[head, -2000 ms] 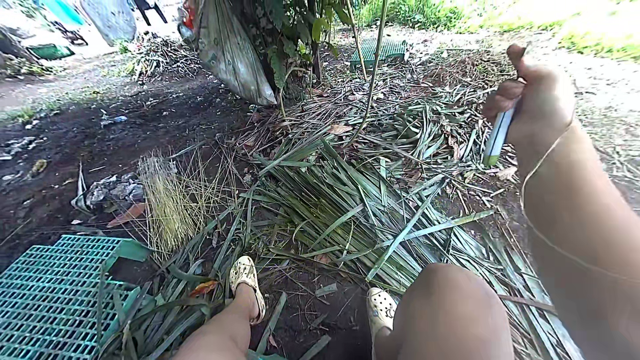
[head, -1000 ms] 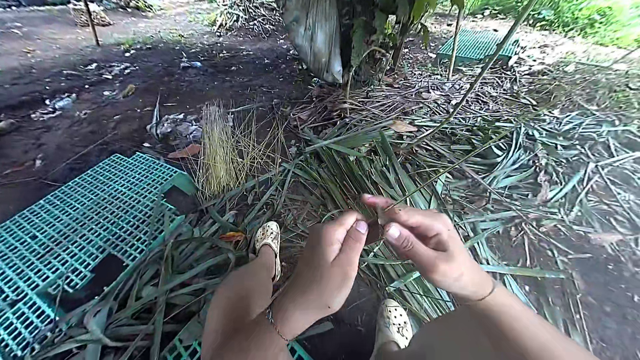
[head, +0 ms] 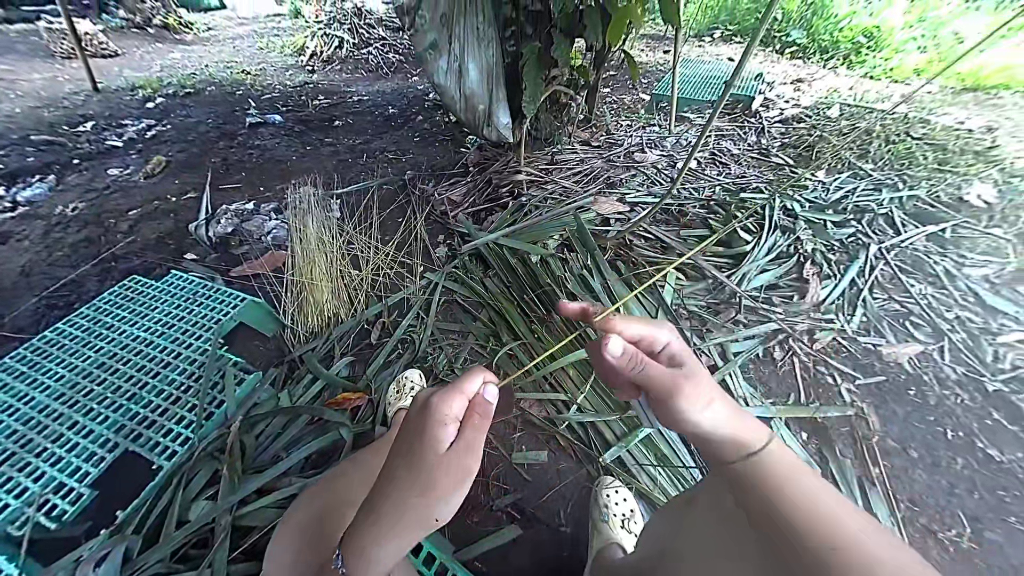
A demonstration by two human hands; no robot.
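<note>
A thin yellow-green leaf midrib (head: 552,352) runs diagonally up and to the right between my hands. My left hand (head: 448,432) pinches its lower end between thumb and index finger. Farther along, my right hand (head: 656,368) has the midrib between its fingers, with the thumb bent beside them; whether a tool is also in that palm cannot be seen. Below and beyond both hands lies a pile of long green leaf strips (head: 528,296). A bundle of thin yellowish midribs (head: 316,264) stands loosely on the ground to the left.
A broken green plastic grate (head: 120,384) lies at the left, among more leaf strips (head: 272,456). Another grate (head: 708,80) lies at the back right. A leaning thin stem (head: 712,120) and a plant with a hanging grey sheet (head: 464,64) stand ahead. Scraps litter the dark soil.
Two seconds ago my right hand was raised at the right with a knife-like tool; it is now low, near my left hand. Since one second ago my hands have moved apart along the midrib. The view has shifted.
</note>
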